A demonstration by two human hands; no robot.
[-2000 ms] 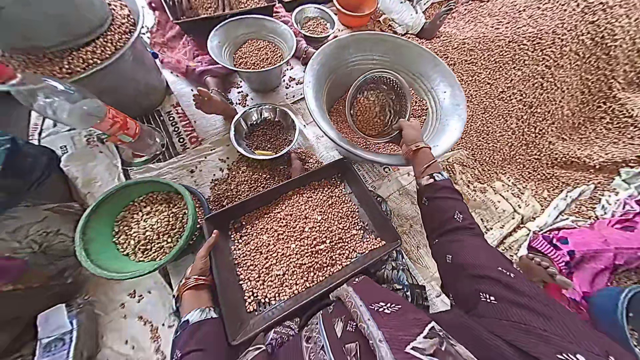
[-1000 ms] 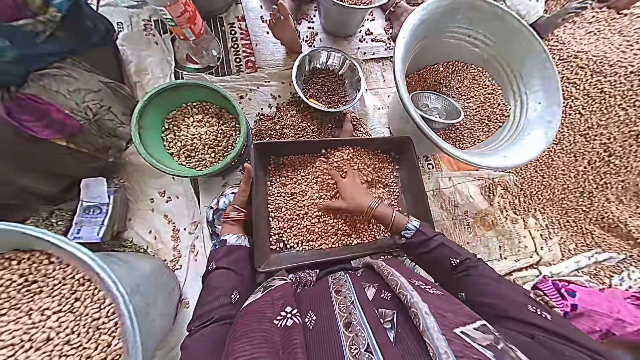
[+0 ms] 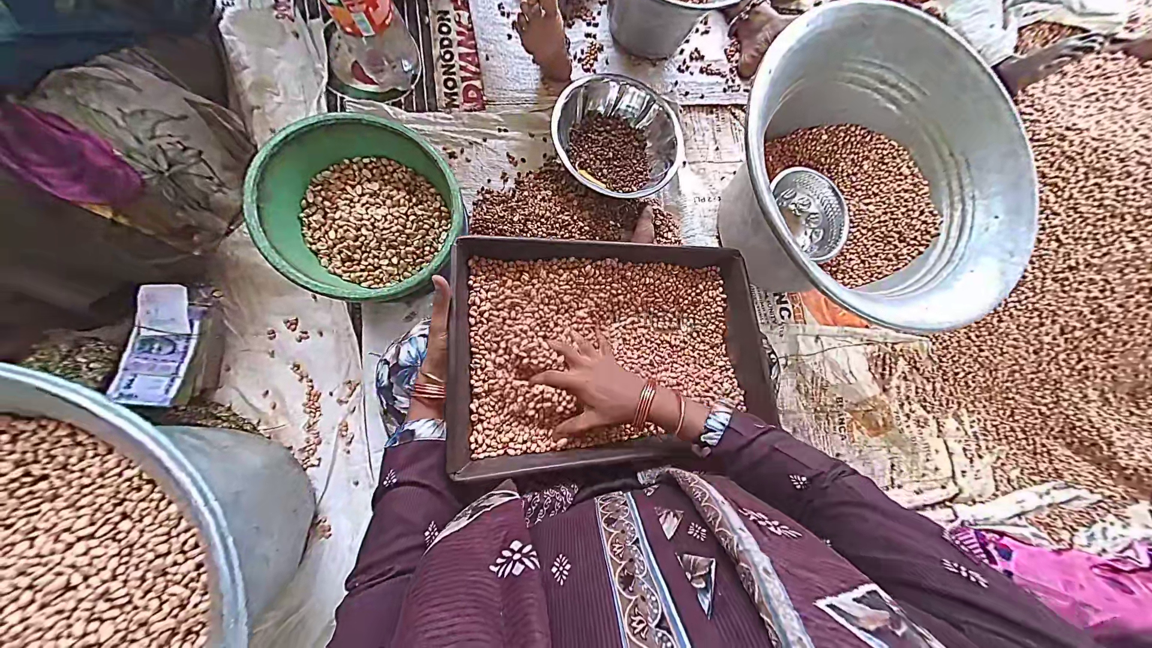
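Note:
A dark rectangular tray point(image 3: 461, 360), filled with pinkish-brown nuts or seeds point(image 3: 666, 315), lies across my lap. My left hand point(image 3: 436, 346) grips its left edge, thumb up along the rim. My right hand point(image 3: 589, 382) rests palm down on the nuts, fingers spread; whether it grasps any is not visible. Beyond the tray stands a small steel bowl point(image 3: 670, 121) of darker nuts, on a heap of similar ones point(image 3: 531, 207). A green basin point(image 3: 261, 193) of paler nuts sits to the left. At the right, a metal tub point(image 3: 990, 207) holds nuts and a perforated metal scoop point(image 3: 832, 193).
At lower left is a large metal vessel point(image 3: 243, 504) of nuts, with a bundle of banknotes point(image 3: 157, 346) behind it. A plastic bottle point(image 3: 378, 54) stands at upper left. A wide spread of nuts point(image 3: 1071, 360) covers the right. Another person's foot point(image 3: 544, 40) shows at top.
My right hand has let go of the perforated scoop, which now lies in the metal tub, and has moved onto the nuts in the tray. The view has shifted.

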